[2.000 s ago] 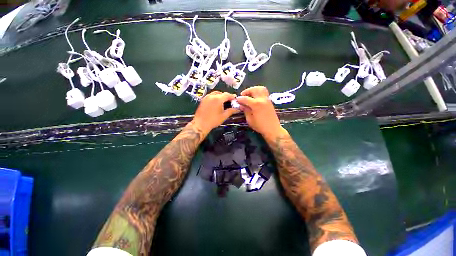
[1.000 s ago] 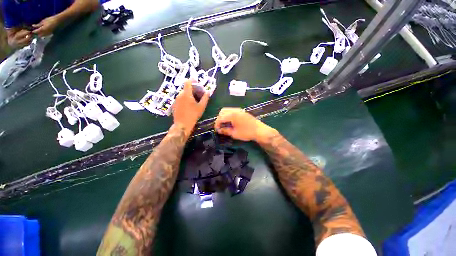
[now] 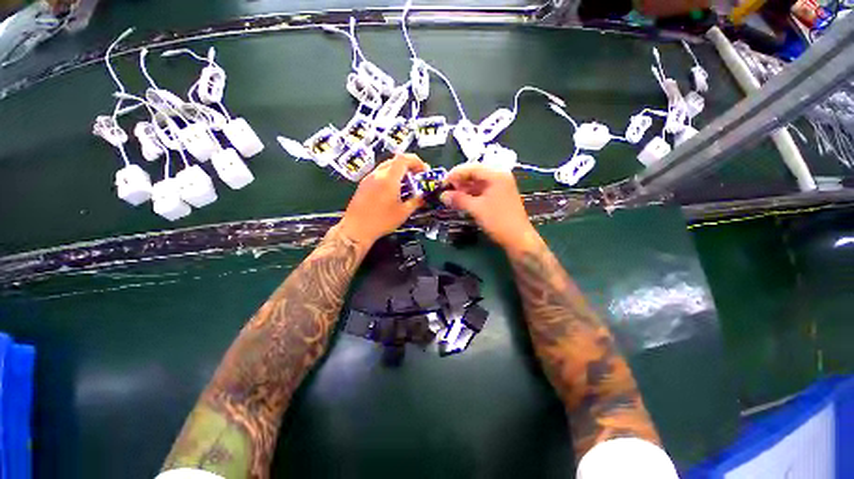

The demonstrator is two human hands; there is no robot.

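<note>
My left hand (image 3: pixel 382 200) grips an open white housing (image 3: pixel 430 181) with yellow and dark parts inside, over the conveyor's near rail. My right hand (image 3: pixel 489 200) is at the housing's right side, its fingertips pinched on a small dark piece, partly hidden by the fingers. A loose pile of black square pieces (image 3: pixel 426 292) lies on the green worktable below my hands; a few show a shiny white face. Several open corded housings (image 3: pixel 356 161) lie on the belt just beyond my left hand.
Closed white corded units (image 3: pixel 195 185) lie in a group on the belt (image 3: pixel 281 84) at the left, with more at the right (image 3: pixel 655 151). A dark rail (image 3: pixel 187 241) separates belt and worktable. A metal bar (image 3: pixel 740 117) crosses at the right. Blue bins stand at the lower left (image 3: pixel 17 412) and lower right (image 3: pixel 749 449).
My left hand has moved from the open units on the belt back towards my right hand and now holds one. My right hand has risen from the pile's edge to it. The view has turned.
</note>
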